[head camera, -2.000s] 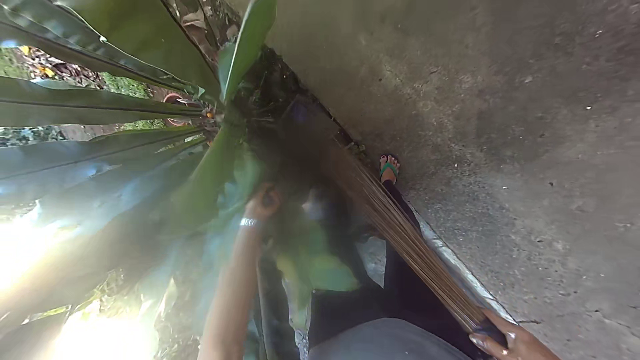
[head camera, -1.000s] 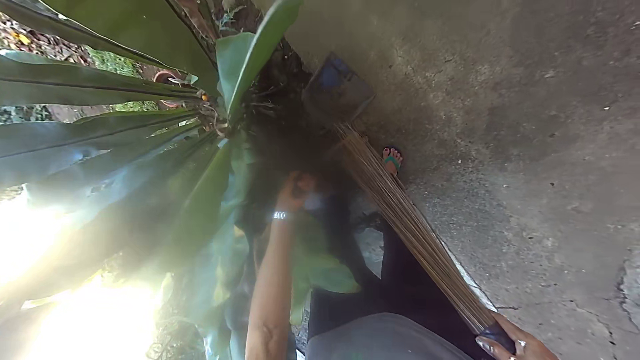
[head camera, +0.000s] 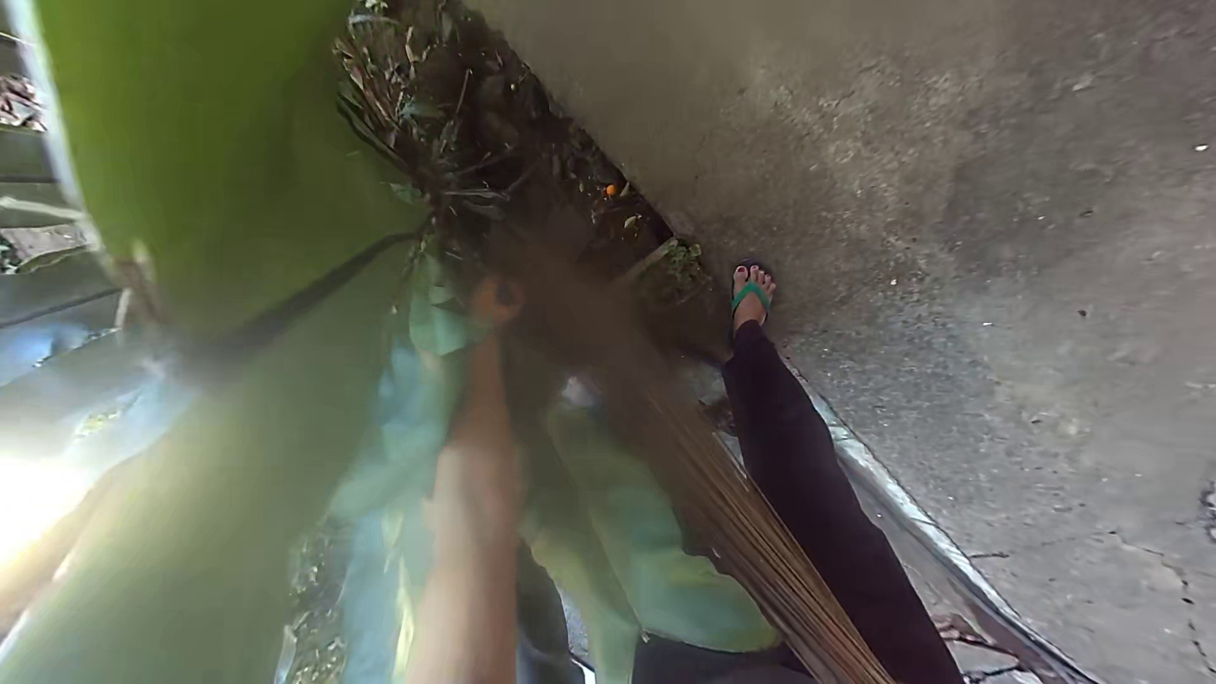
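My left hand (head camera: 496, 300) is blurred, reaching forward beside the base of a large broad-leaved plant; whether it grips anything cannot be told. A stick broom (head camera: 760, 532) slants from the bottom edge toward the middle, its bristle tips blurred over dark soil and debris (head camera: 532, 171). My right hand lies outside the frame, below the broom's lower end. A big green leaf (head camera: 218, 171) covers much of the left side, and another leaf (head camera: 665, 560) lies between my left forearm and the broom.
My foot in a green-strapped flip-flop (head camera: 750, 293) stands on the concrete ground (head camera: 997, 266) at the right. A pale concrete edge (head camera: 883, 475) runs diagonally beside my leg. A small weed (head camera: 682, 261) grows at the border of the soil.
The view has shifted, and a leaf now fills much of the left side. My right hand on the broom handle has left the view. The dustpan seen one second ago is no longer visible.
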